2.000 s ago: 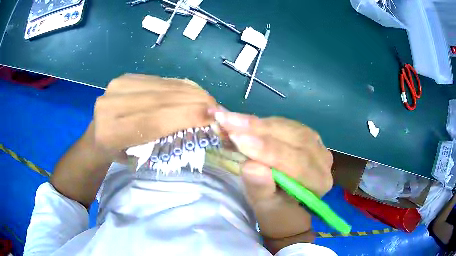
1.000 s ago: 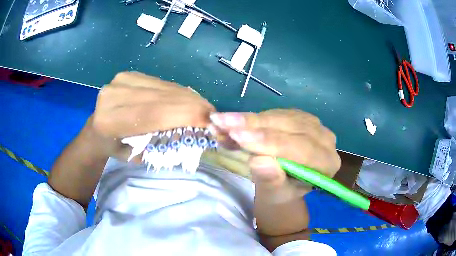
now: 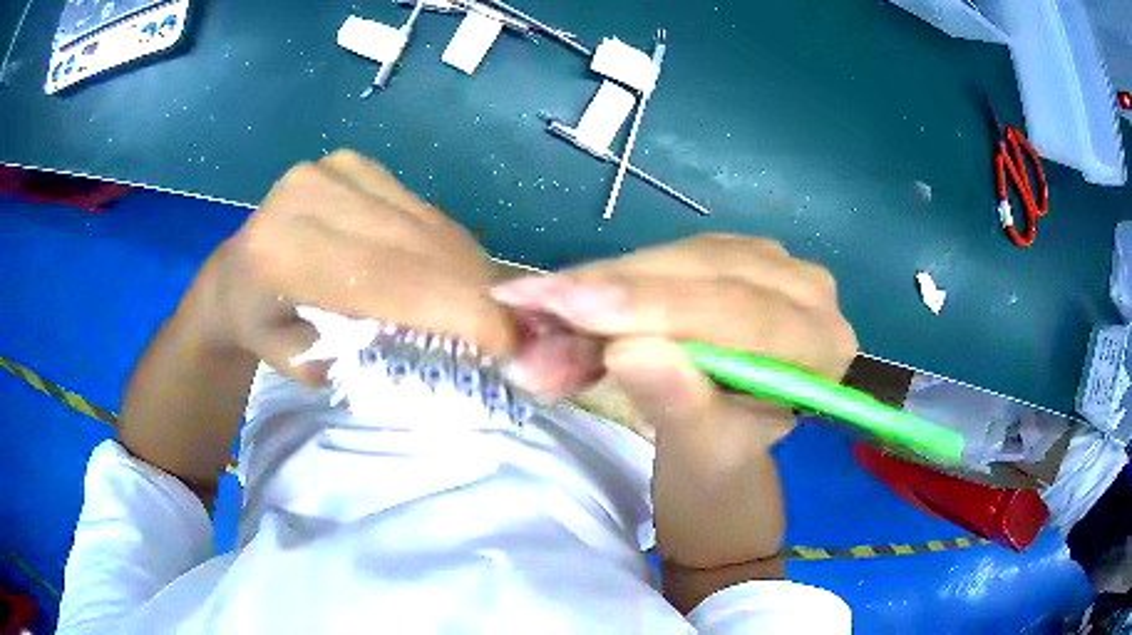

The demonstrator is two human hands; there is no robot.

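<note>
My left hand (image 3: pixel 366 254) is closed on a fanned bunch of thin metal tubes (image 3: pixel 435 370) with white tags (image 3: pixel 335 354), held over my white-clothed lap. The tube ends point toward me and are blurred. My right hand (image 3: pixel 714 304) grips bright green tweezers (image 3: pixel 832 401), whose green end sticks out to the right. The tweezers' tips are hidden. My right fingertips touch my left fingers at the right end of the bunch. More tagged tubes lie crossed on the dark green mat (image 3: pixel 807 137), including one pair (image 3: pixel 633 124).
A digital scale (image 3: pixel 118 44) sits at the upper left. Red-handled scissors (image 3: pixel 1020 186) and a white scrap (image 3: pixel 930 292) lie on the right of the mat. Clear plastic (image 3: pixel 1074 99) is at the upper right. A red object (image 3: pixel 962 496) is below the bench edge.
The bunch has tilted, its right end now lower. My right hand has moved up slightly, and the tweezers' green end has swung up and right since the earliest frame. Both hands still hold their things.
</note>
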